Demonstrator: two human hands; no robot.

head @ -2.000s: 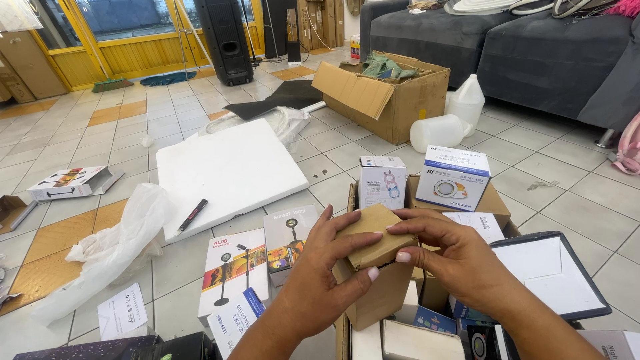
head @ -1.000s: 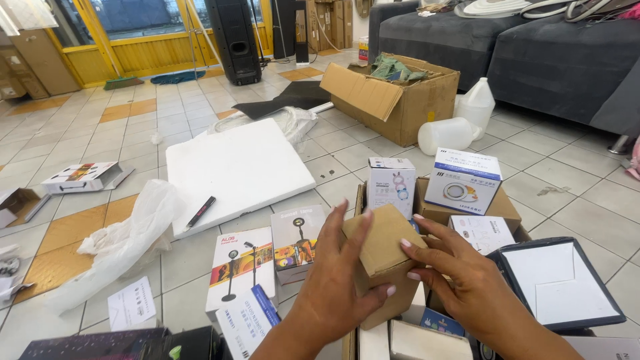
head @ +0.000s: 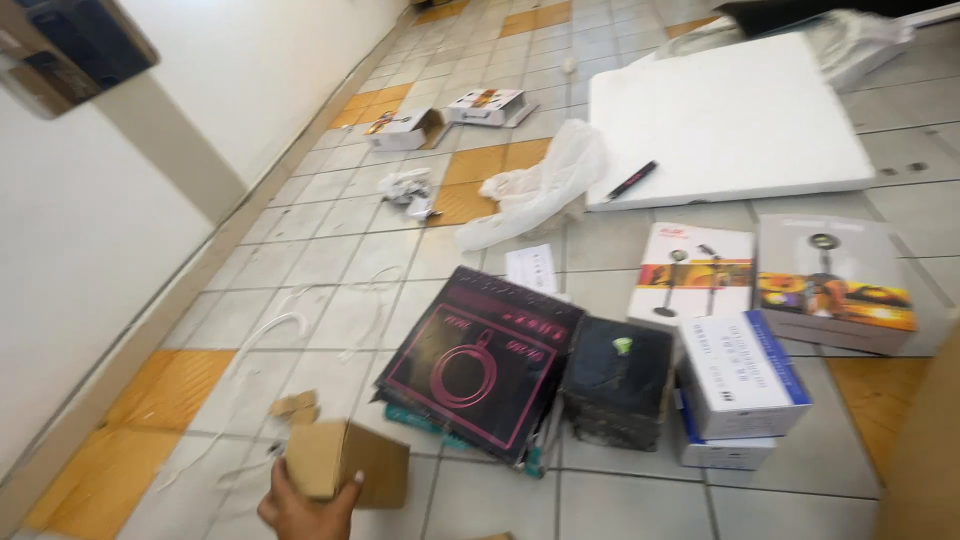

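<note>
My left hand (head: 311,506) grips a small plain brown cardboard box (head: 375,461) near the bottom left, thumb on the right side and fingers on the left. The box is low over the tiles or on them; which one cannot be told. Just behind it lie small brown cardboard pieces (head: 296,406). To its right lies a flat black box with pink ring artwork (head: 469,367), beside a dark box (head: 619,379) with a small green item on top. My right hand is out of view.
White-and-blue boxes (head: 739,375) are stacked at right, near two picture-printed boxes (head: 694,274) (head: 832,285). Behind lie a white foam sheet (head: 720,127) with a black marker (head: 632,180) and clear plastic wrap (head: 540,187). A white cord (head: 255,349) trails along the left floor.
The view has swung far left. The small cardboard box, earlier between both hands over the open carton, is now in my left hand at the left; my right hand has left the view.
</note>
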